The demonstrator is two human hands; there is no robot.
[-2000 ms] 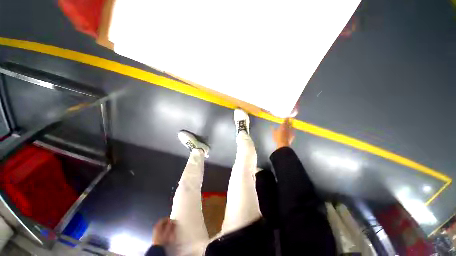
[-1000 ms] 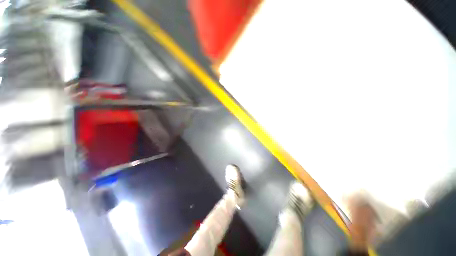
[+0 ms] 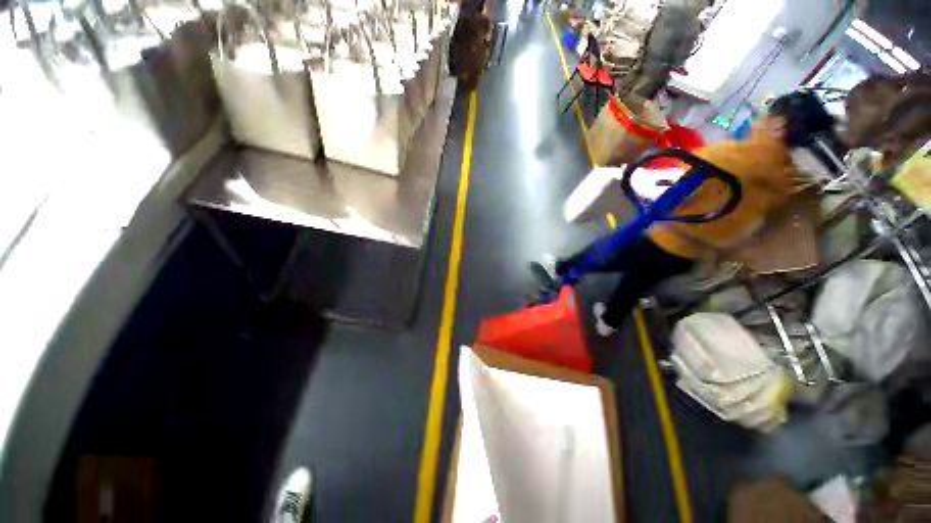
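Observation:
White sheets (image 3: 556,439) lie on a brown cardboard sheet (image 3: 616,429) on the pallet truck, whose red body (image 3: 541,335) is at lower centre. The left part of the top sheet is raised in a long fold. The truck's blue handle arm (image 3: 613,243) leans up to the right, with a black loop grip at its top. Neither of my hands shows clearly. A tiny pink spot at the bottom edge by the sheet may be a fingertip, but I cannot tell which hand.
Pale tote bags (image 3: 357,117) stand in rows on a metal-edged table (image 3: 306,194) at left. A person in an orange top (image 3: 730,189) is behind the truck handle. Racks and pale bundles (image 3: 725,368) line the right. Yellow lines mark the aisle.
The view has swung up and left from the floor to the aisle and table. The hand seen at the sheets is no longer clearly visible. The top sheet now shows a raised fold.

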